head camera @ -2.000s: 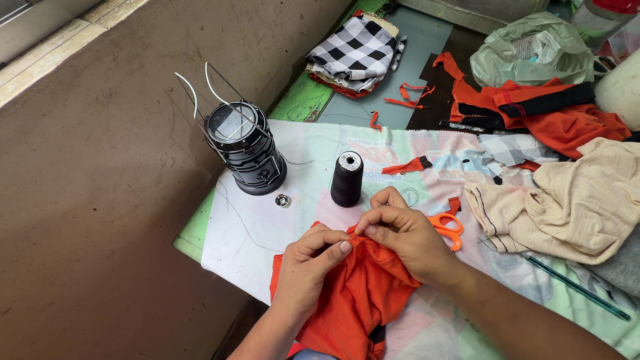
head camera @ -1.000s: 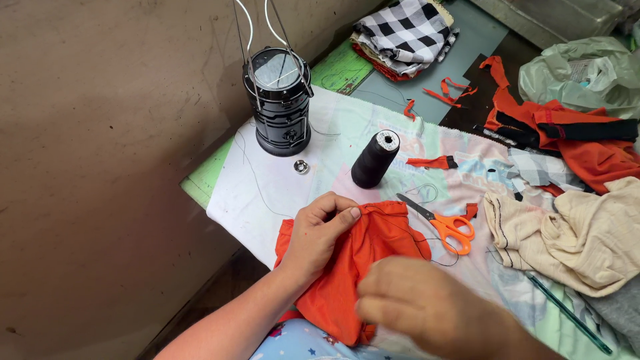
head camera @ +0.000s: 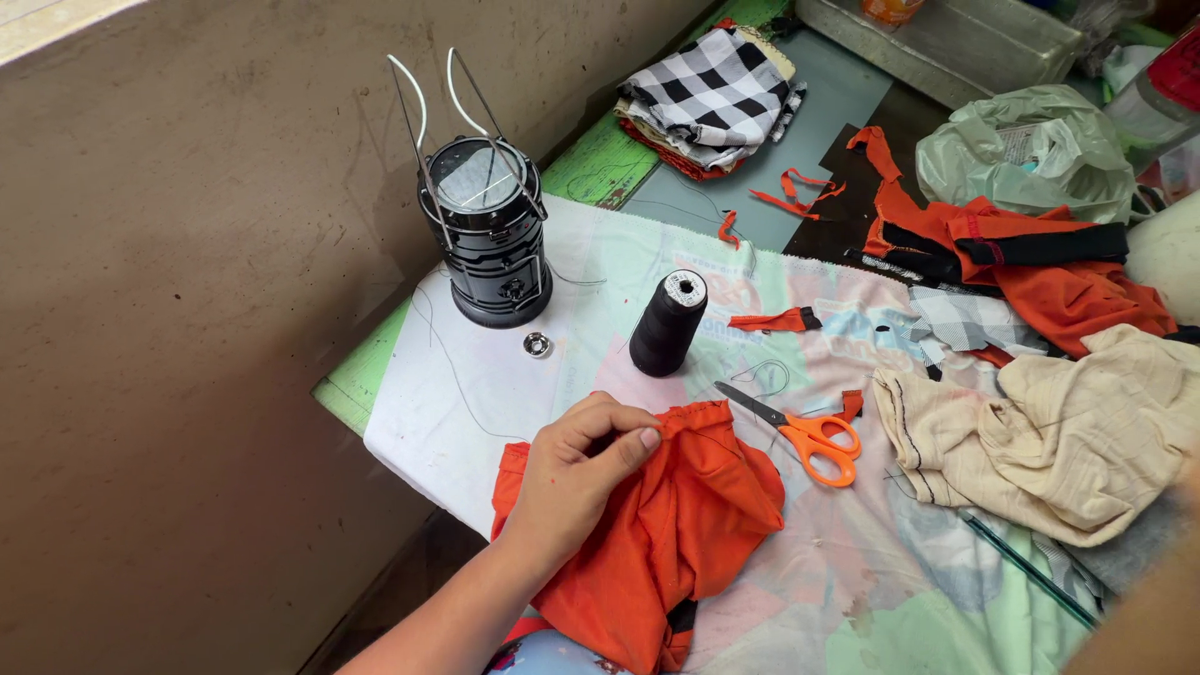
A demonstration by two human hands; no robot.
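Note:
My left hand (head camera: 583, 459) pinches the upper edge of an orange-red fabric piece (head camera: 675, 525) between thumb and forefinger. The cloth hangs in folds over the table's near edge. Of my right side, a blurred part of the arm or hand shows at the lower right edge; its fingers cannot be made out. A cone of black thread (head camera: 667, 328) stands beyond the cloth. Scissors with orange handles (head camera: 817, 448) lie right of it, blades pointing up-left. A small round metal piece (head camera: 536, 345) lies near the base of a black lantern (head camera: 497, 234) with raised wire handles.
Folded checkered cloth (head camera: 717, 94) is stacked at the back. Orange and black fabric (head camera: 1050, 253), a beige cloth (head camera: 1050, 431) and a pale plastic bag (head camera: 1027, 155) lie at right. A metal tray (head camera: 947, 42) sits behind. A dark green stick (head camera: 1027, 567) lies below the beige cloth. The wall borders the left.
My right hand was at the cloth's edge beside my left, then moved over the lower cloth, and is now out at the lower right. The left keeps its pinch. The view has shifted.

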